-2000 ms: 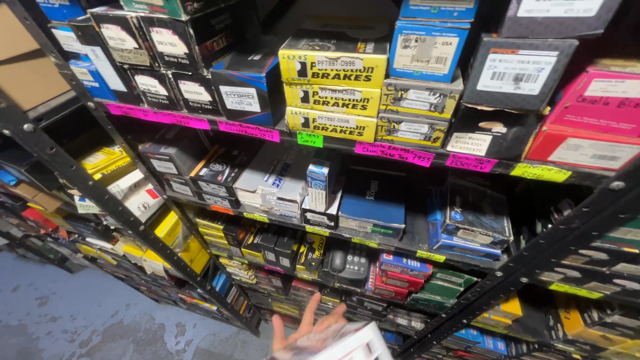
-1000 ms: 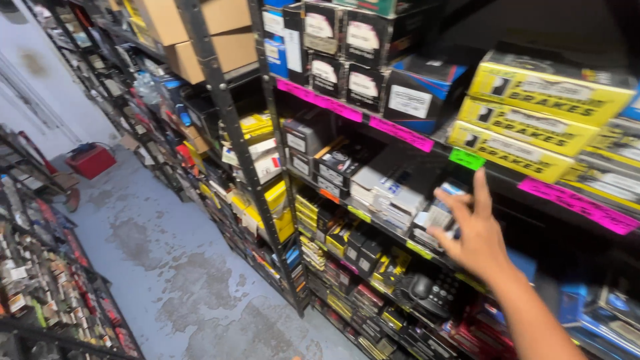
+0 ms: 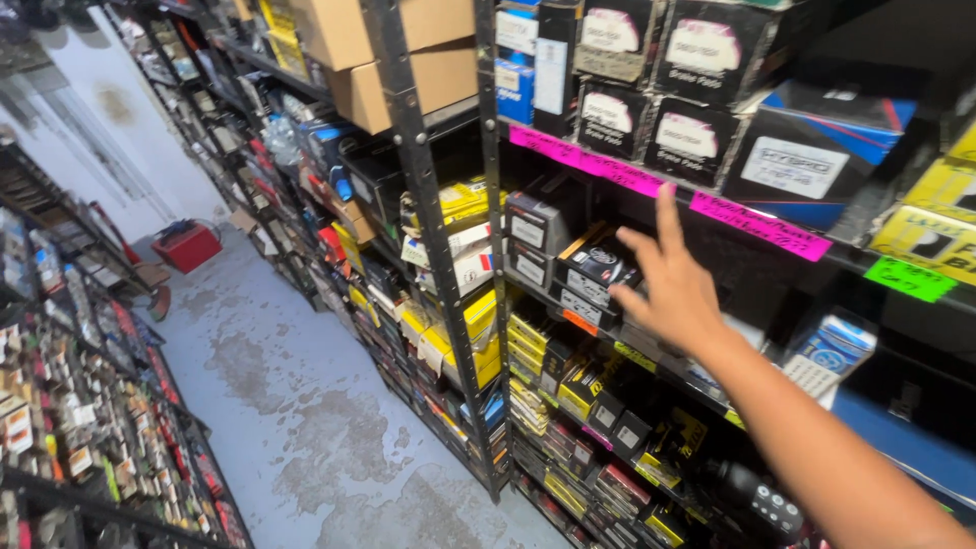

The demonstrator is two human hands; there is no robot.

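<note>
My right hand (image 3: pixel 675 286) reaches in from the lower right with its fingers spread and nothing held. Its raised fingertip overlaps the end of a pink handwritten shelf label (image 3: pixel 625 174); whether it touches cannot be told. Just left of the fingers, black boxes (image 3: pixel 598 263) lie on the shelf below. Above the hand stand black brake pad boxes (image 3: pixel 686 137) and a black, blue and red box (image 3: pixel 820 156). A green label (image 3: pixel 911 278) hangs on the shelf edge to the right. Below it, a small blue and white box (image 3: pixel 835 354) is partly behind the forearm. My left hand is outside the view.
A black metal shelf upright (image 3: pixel 431 229) stands left of the hand, with cardboard boxes (image 3: pixel 427 69) behind it. Packed shelving (image 3: pixel 99 427) lines the other side of the aisle. Its worn blue-grey floor (image 3: pixel 328 427) leads to a red container (image 3: pixel 187 245) by the far wall.
The view has swung left along the shelves. One second ago my right hand was beside the green label; now it is at a pink label farther left. The white box at the bottom earlier is out of view.
</note>
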